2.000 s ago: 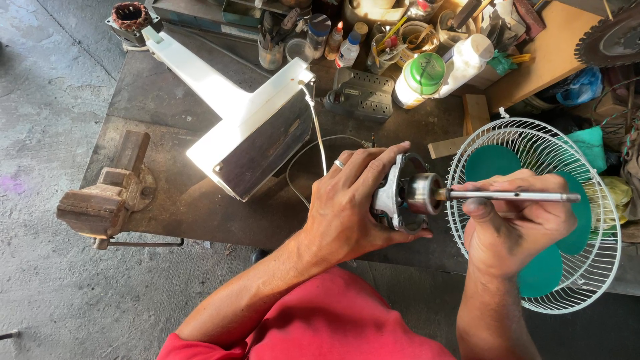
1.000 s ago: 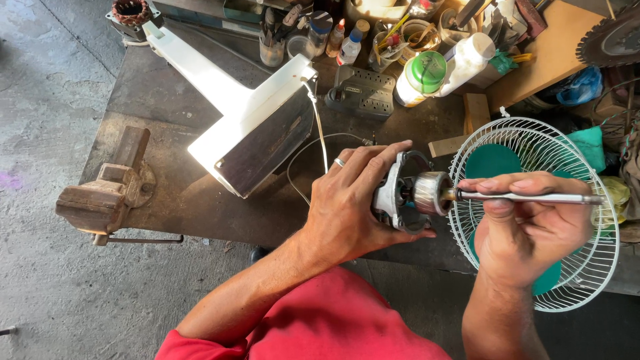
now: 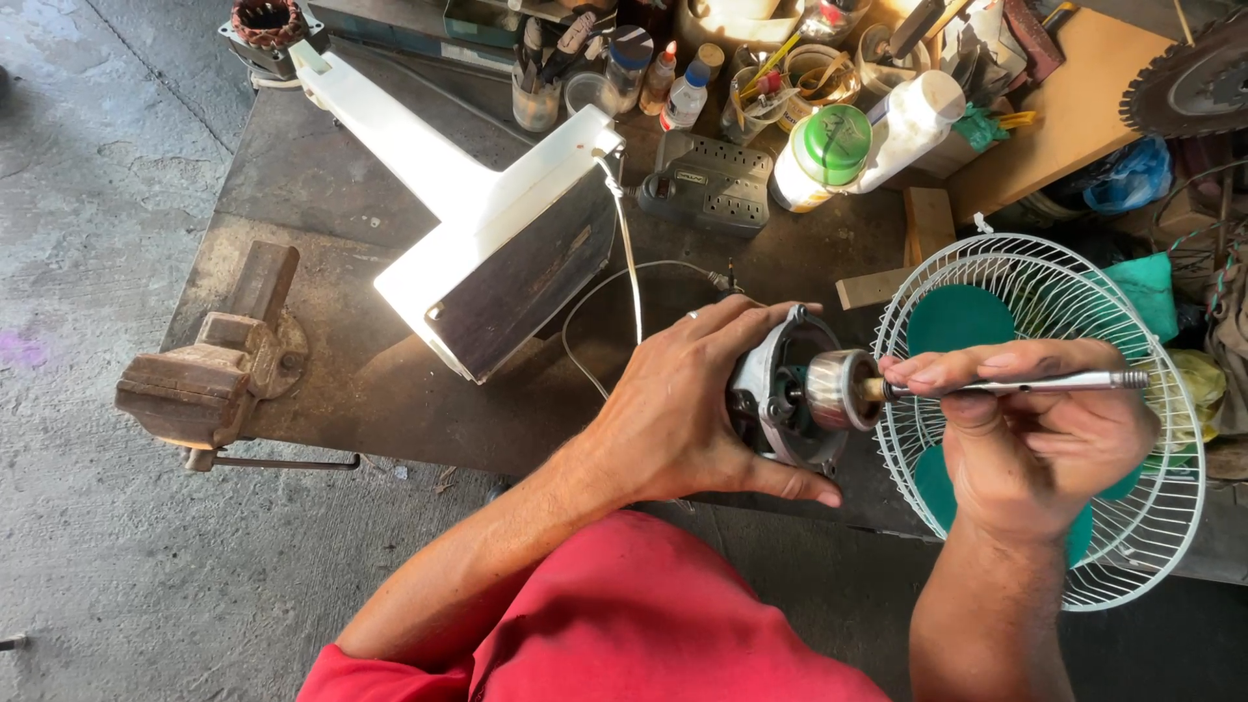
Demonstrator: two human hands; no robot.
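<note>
My left hand (image 3: 682, 409) grips the open metal housing of a fan motor (image 3: 790, 390) from its left side, thumb below and fingers above. A cylindrical rotor (image 3: 843, 390) sticks out of the housing toward the right. My right hand (image 3: 1033, 429) holds the shiny metal shaft (image 3: 1063, 382) that runs rightward from the rotor, pinched between fingers and thumb. Behind that hand lies a white wire fan cage (image 3: 1185, 468) with green blades (image 3: 960, 317). The white plastic fan stand (image 3: 468, 205) rests on the bench left of my hands, its dark base underside showing.
A rusty bench vise (image 3: 229, 361) sits at the bench's left edge. A wound stator (image 3: 268, 24) stands at the far left corner. A black power outlet box (image 3: 707, 180), a green-lidded container (image 3: 837, 146), bottles and tool cups line the back. A thin cable (image 3: 575, 322) loops beside my left hand.
Over the two seconds my right hand moves rightward, then back a little to the left, with the shaft. My left hand stays in place on the housing.
</note>
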